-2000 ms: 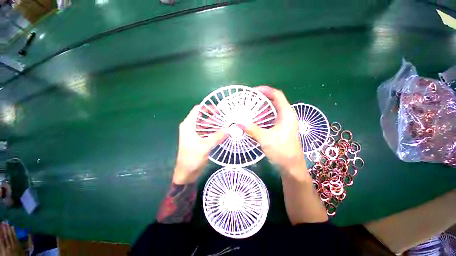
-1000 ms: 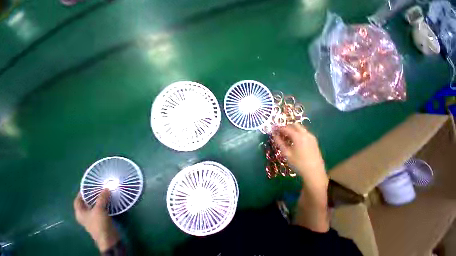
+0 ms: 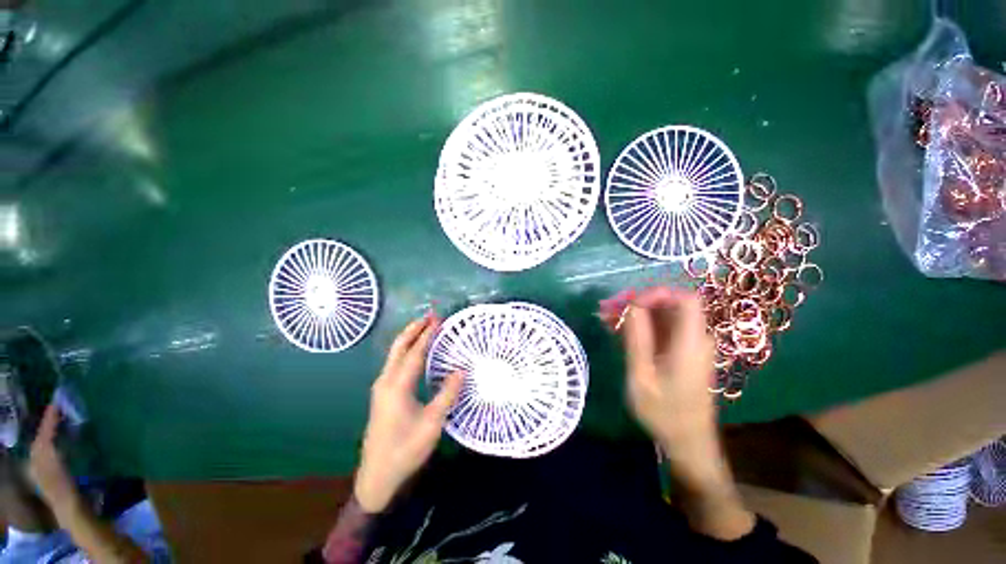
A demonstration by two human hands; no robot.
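My left hand (image 3: 403, 413) is at the left rim of the near stack of white grilles (image 3: 507, 380), thumb over the top and fingers along the edge. My right hand (image 3: 673, 375), slightly blurred, is right of that stack and pinches a small copper ring (image 3: 624, 317) at its fingertips. A second stack of grilles (image 3: 517, 182) lies farther away. A single grille (image 3: 323, 295) lies at left, and another grille (image 3: 675, 193) lies beside the far stack, touching the copper ring pile (image 3: 750, 297).
A clear bag of copper rings (image 3: 960, 165) lies at the far right. An open carton (image 3: 921, 424) at lower right holds white grilles (image 3: 935, 498). Another person's hand (image 3: 57, 474) shows at lower left. The surface is shiny green (image 3: 254, 165).
My left hand has let go of the left grille and moved right to the near stack. My right hand has left the ring pile, bringing a ring towards the stack. The camera view has shifted.
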